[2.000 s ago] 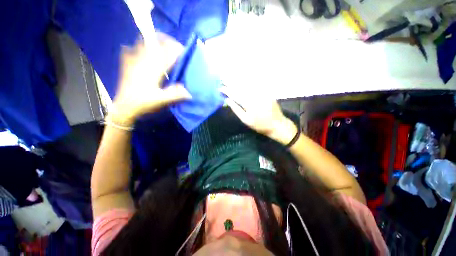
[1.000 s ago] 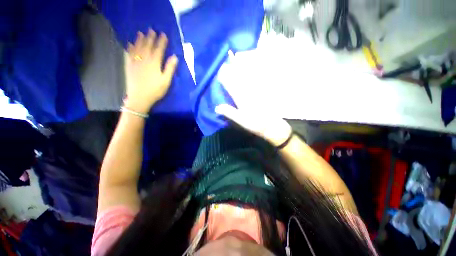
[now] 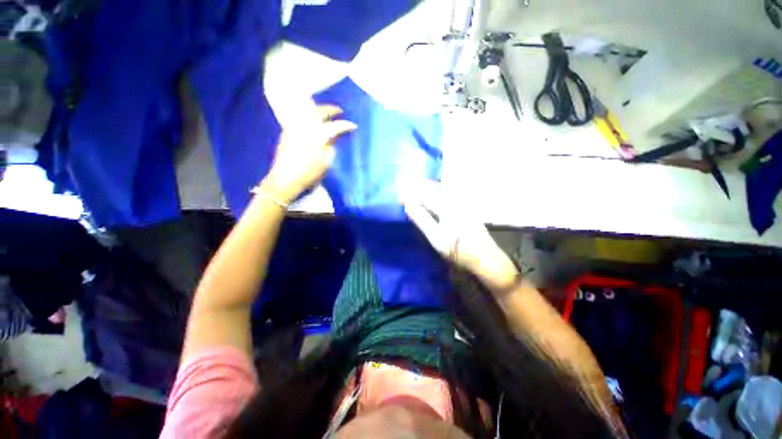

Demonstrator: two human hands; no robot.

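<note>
A royal blue fabric panel (image 3: pixel 386 159) lies over the front edge of the white table and hangs down onto the green striped apron. My left hand (image 3: pixel 309 150) is at the panel's left edge, fingers bent; whether it pinches the cloth is unclear. My right hand (image 3: pixel 450 227) is on the panel's right side near the table edge, overexposed and blurred, so its grip is hard to tell. More blue cloth (image 3: pixel 129 111) lies in a heap at the left. The presser foot and needle area (image 3: pixel 463 94) stands beyond the panel.
Black scissors (image 3: pixel 562 94), a yellow tool (image 3: pixel 611 129) and a dark pointed stick (image 3: pixel 511 93) lie right of the needle. Dark scraps (image 3: pixel 763 184) hang at the table's right edge. A red basket (image 3: pixel 693 343) stands under the table.
The view has shifted, showing more of the machine. My left hand has left the blue cloth at left and come to the panel's edge. The panel now lies more spread and hangs lower.
</note>
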